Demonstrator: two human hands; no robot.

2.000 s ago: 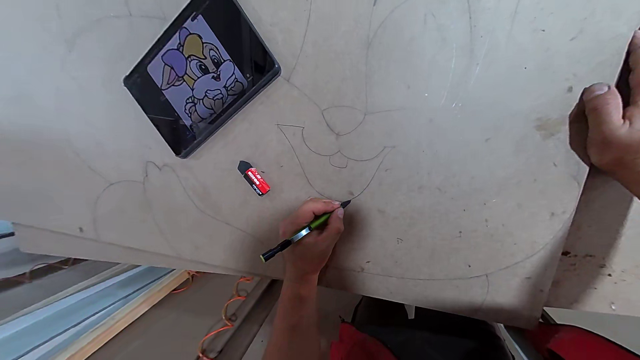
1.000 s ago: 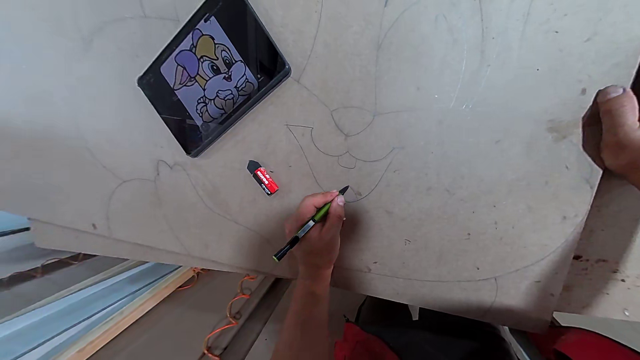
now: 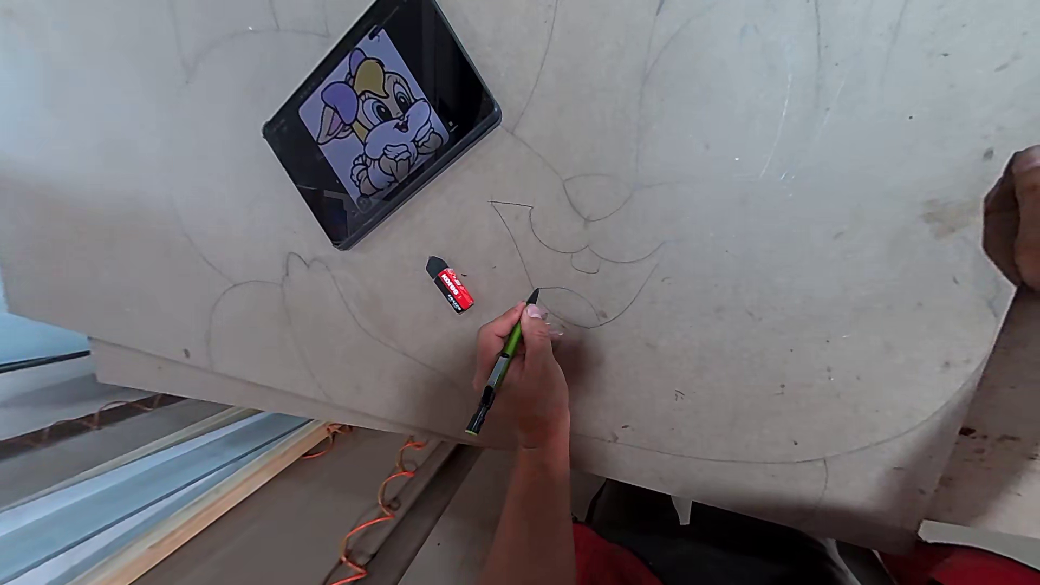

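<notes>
My left hand (image 3: 528, 366) holds a green and black mechanical pencil (image 3: 505, 357), its tip touching the left side of a pencil-drawn open mouth (image 3: 587, 244) on a large pale board (image 3: 731, 341). A curved line runs right from the tip inside the mouth. Up and left of this hand lies an eraser in a red and black sleeve (image 3: 453, 290). Beyond it, a tablet (image 3: 374, 122) shows a cartoon rabbit with a yellow tuft and purple ears. At the right frame edge, my right hand (image 3: 1025, 219) is by the board's edge, mostly cut off; its grip is unclear.
Other faint pencil curves (image 3: 349, 301) cover the board. Below its lower left edge are a wooden strip (image 3: 203, 504), pale blue-grey lengths and a coiled orange cord (image 3: 382, 516). Red and black clothing (image 3: 723, 528) shows at the bottom, and a stained brown surface (image 3: 991, 439) lies at the right.
The pencil tip has moved left within the mouth drawing, and a curved line now shows inside it. My right hand has slipped mostly out of view as the view shifted.
</notes>
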